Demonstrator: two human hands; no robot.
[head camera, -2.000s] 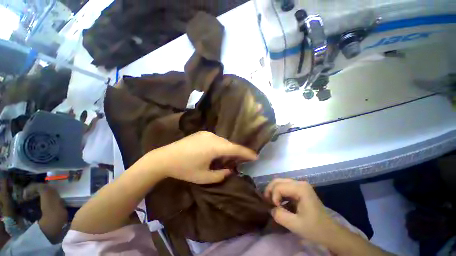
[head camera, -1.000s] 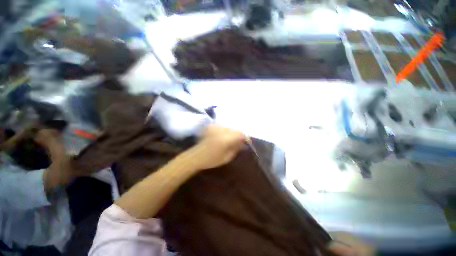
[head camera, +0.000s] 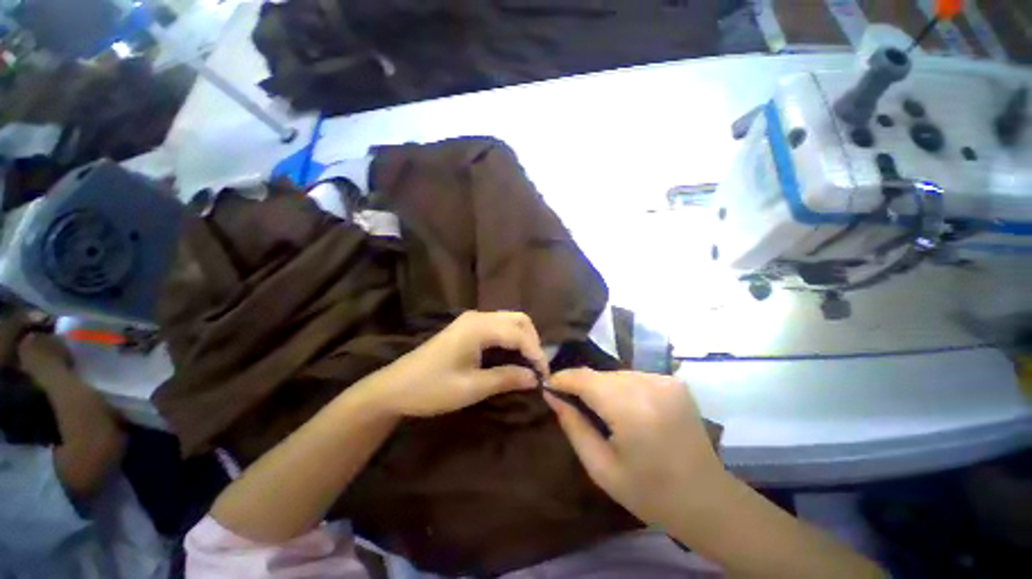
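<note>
The brown garment (head camera: 441, 464) lies crumpled over the table's front edge and my lap, left of the sewing machine. My left hand (head camera: 470, 368) pinches a small piece of its cloth edge between thumb and index finger. My right hand (head camera: 634, 424) meets it fingertip to fingertip at the same edge. A thin dark strip or tool shows under the right fingers; I cannot tell which. A small white label (head camera: 378, 223) shows on the cloth at the upper left.
The white sewing machine head (head camera: 832, 170) stands at the right on the white table (head camera: 634, 124). A dark brown cloth heap (head camera: 487, 45) lies at the back. A grey motor-like unit (head camera: 96, 243) and another person's arm (head camera: 74, 413) are at the left.
The garment, stretched between my hands a second ago, is now bunched on the table and lap. My hands have come together at one edge. The view has shifted.
</note>
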